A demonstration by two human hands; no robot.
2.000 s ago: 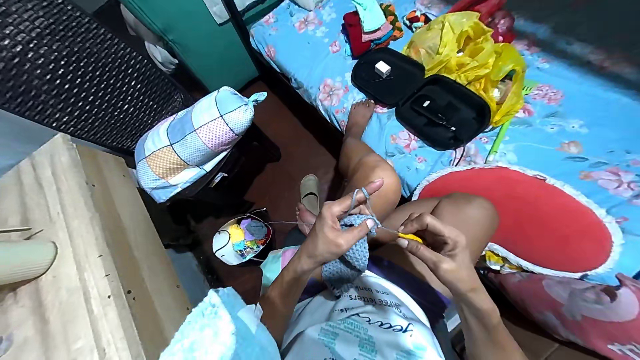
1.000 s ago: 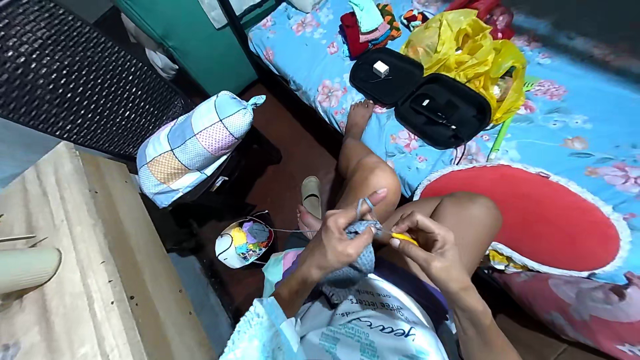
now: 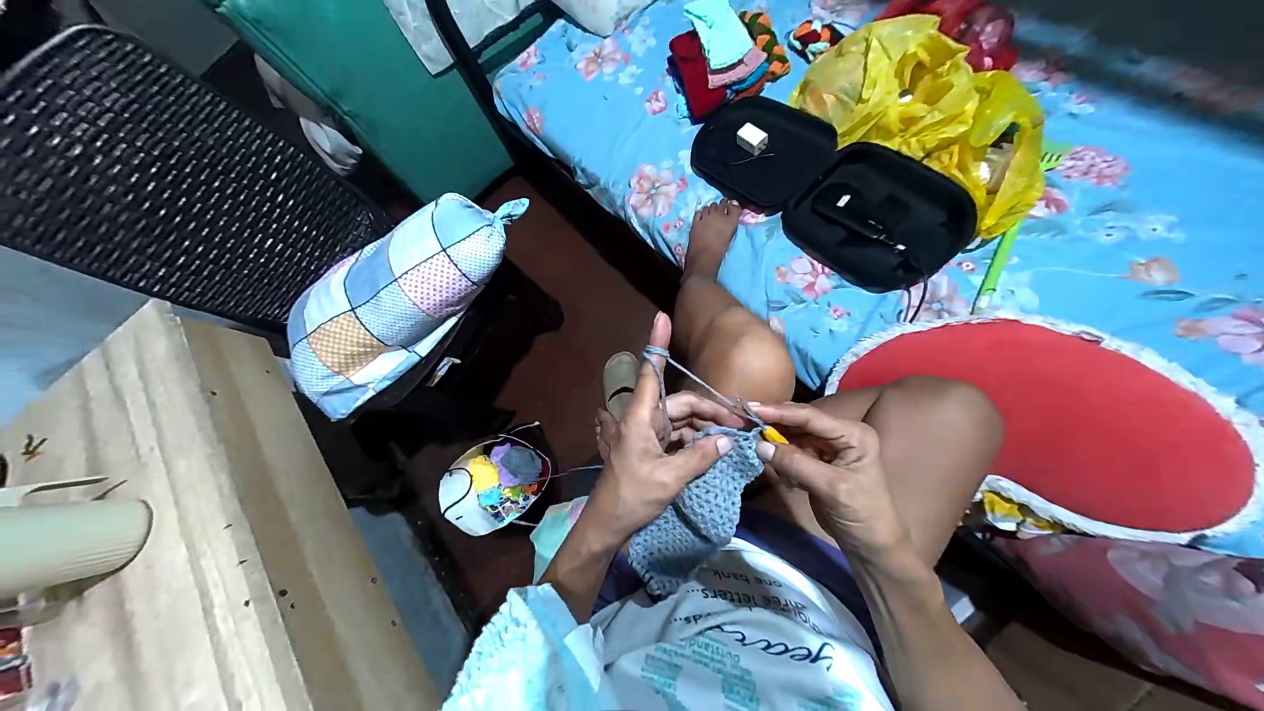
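Observation:
My left hand (image 3: pixel 647 449) pinches the top edge of a grey-blue crocheted piece (image 3: pixel 696 518), its index finger raised with grey yarn (image 3: pixel 703 380) looped around it. From that finger the yarn runs down to the work. My right hand (image 3: pixel 839 464) holds a crochet hook with a yellow handle (image 3: pixel 774 435) between thumb and fingers, close against the piece's top corner. The hook's tip is too small to make out. A strand leads from beside my left hand toward a white tub (image 3: pixel 464 504) of coloured yarn on the floor.
Beside my knee a red oval cushion (image 3: pixel 1047 425) with white trim lies on a flowered bed. An open black case (image 3: pixel 889 212), a yellow plastic bag (image 3: pixel 889 89) and folded knitted pieces (image 3: pixel 701 74) lie farther back. A patchwork bolster (image 3: pixel 395 296) and a wooden tabletop (image 3: pixel 197 513) are at left.
My right hand and the yellow-handled hook have come closer to my left hand and the crocheted piece. More of the piece shows below my left hand than one second ago.

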